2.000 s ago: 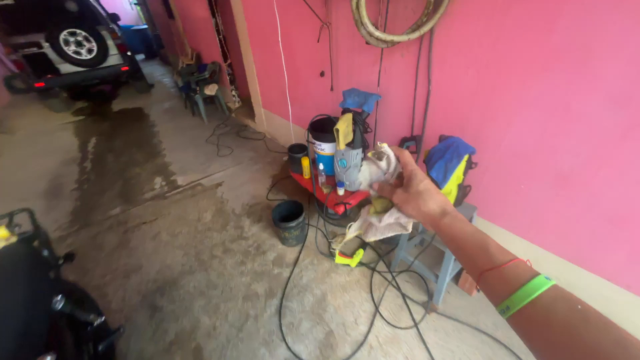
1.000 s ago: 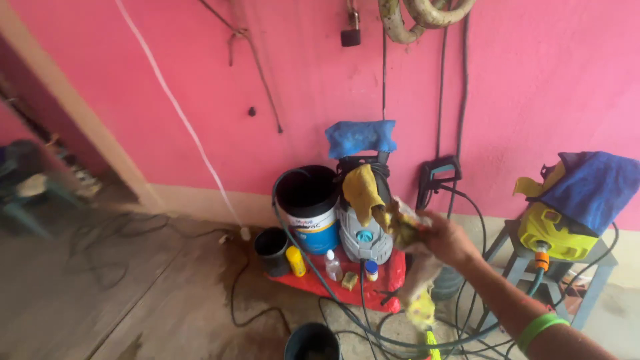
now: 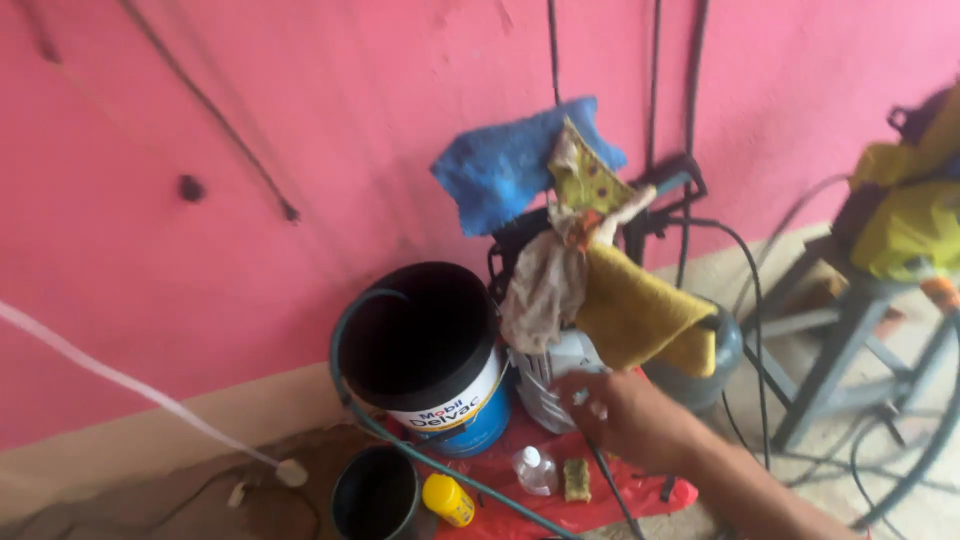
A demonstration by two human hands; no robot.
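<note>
My right hand (image 3: 619,412) reaches in from the lower right, in front of a grey pressure washer (image 3: 547,379). Its fingers are curled near a dark cable, and blur hides whether they grip anything. Above it, a yellow cloth (image 3: 637,307), a pale rag (image 3: 544,292) and a spotted green cloth (image 3: 589,176) hang over the washer. A blue cloth (image 3: 502,165) lies behind them. To the left stands a Mobil Delvac bucket (image 3: 469,412) with a hose over its rim. Below are a clear bottle (image 3: 535,471), a worn sponge (image 3: 577,481) and a yellow container (image 3: 448,499). My left hand is out of view.
A red sheet (image 3: 502,510) lies under the bottle and sponge. A small black bucket (image 3: 375,495) stands at the lower left. A grey stool (image 3: 847,352) at the right bears a yellow-green machine (image 3: 911,225). Hoses and cables cross the floor; a pink wall (image 3: 300,90) rises behind.
The pale rag and spotted cloth, in my right hand before, now hang over the washer beside the yellow cloth. My hand is now below them. The view has moved closer to the wall.
</note>
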